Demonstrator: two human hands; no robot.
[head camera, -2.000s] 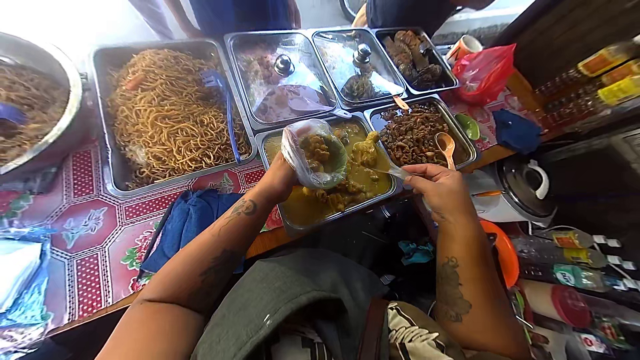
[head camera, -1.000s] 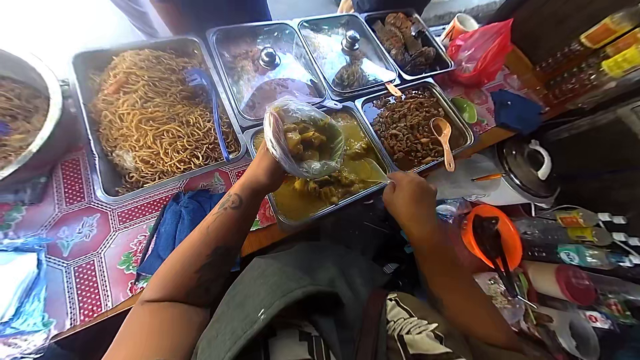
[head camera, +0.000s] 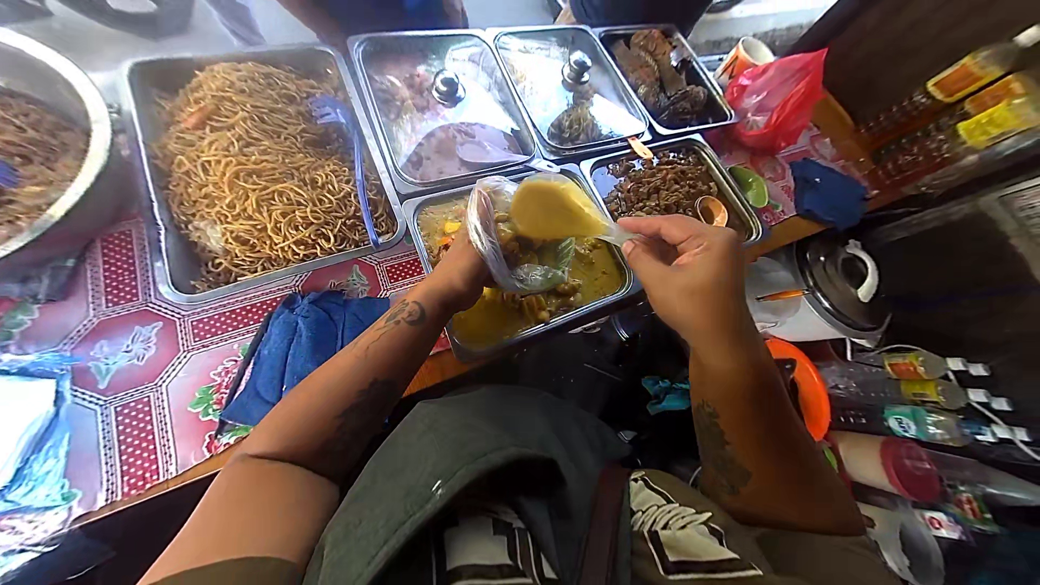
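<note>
Over a metal tray of yellow curry (head camera: 597, 280), my left hand (head camera: 461, 272) holds up a clear plastic bag (head camera: 532, 278) with food in it. My right hand (head camera: 678, 264) grips the handle of a serving spoon (head camera: 556, 209), whose yellow-coated bowl is at the bag's mouth. Whether the spoon carries food cannot be told. A tray of dark chopped food (head camera: 662, 183) adjoins the curry on the right, with a wooden spoon (head camera: 712, 211) in it.
A noodle tray (head camera: 268, 171) with blue tongs (head camera: 361, 175) lies left. Lidded trays (head camera: 445, 106) stand behind. A blue cloth (head camera: 305, 349) is near the front edge. At right are a red plastic bag (head camera: 776, 97), a rice cooker (head camera: 845, 284), an orange bowl (head camera: 804, 390) and several bottles.
My right hand has raised the serving spoon from the curry to the bag's mouth. My left hand still holds the bag over the tray.
</note>
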